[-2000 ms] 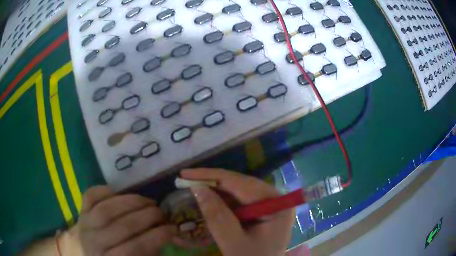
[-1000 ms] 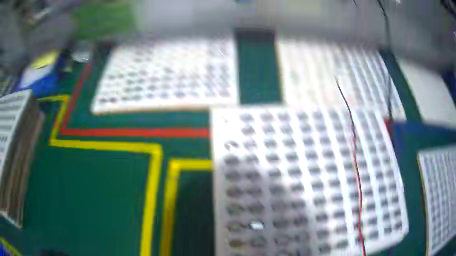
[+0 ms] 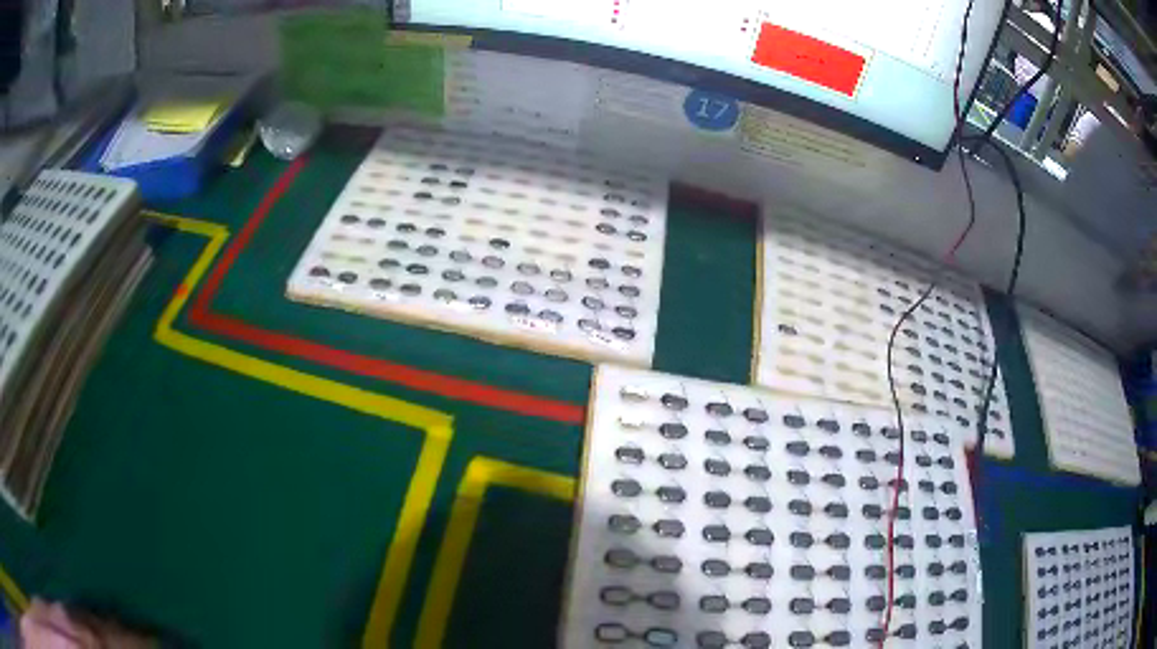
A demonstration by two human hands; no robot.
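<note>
The central white parts tray (image 3: pixel 588 545) lies at the lower middle, with rows of dark oval parts (image 3: pixel 721 498) in joined pairs. Its near edge is cut off by the picture's bottom. A thin red probe lead (image 3: pixel 893 482) hangs down across the tray's right half and leaves the picture at the bottom. My left hand (image 3: pixel 76 628) shows only as a small blurred piece at the bottom left corner, away from the tray. Its fingers and anything in them cannot be made out. My right hand and the probe are not in view.
A monitor (image 3: pixel 711 36) with a red result block stands at the back. More part trays lie behind (image 3: pixel 477 327) and at the right (image 3: pixel 1030 621). A tray stack (image 3: pixel 79 368) stands far left, beside a blue box (image 3: pixel 190 171). A black cable (image 3: pixel 1019 241) hangs right.
The camera view has tilted up from the close work at the tray's edge to the whole bench and monitor. The right hand and red probe have left the picture; my left hand shows only at the corner.
</note>
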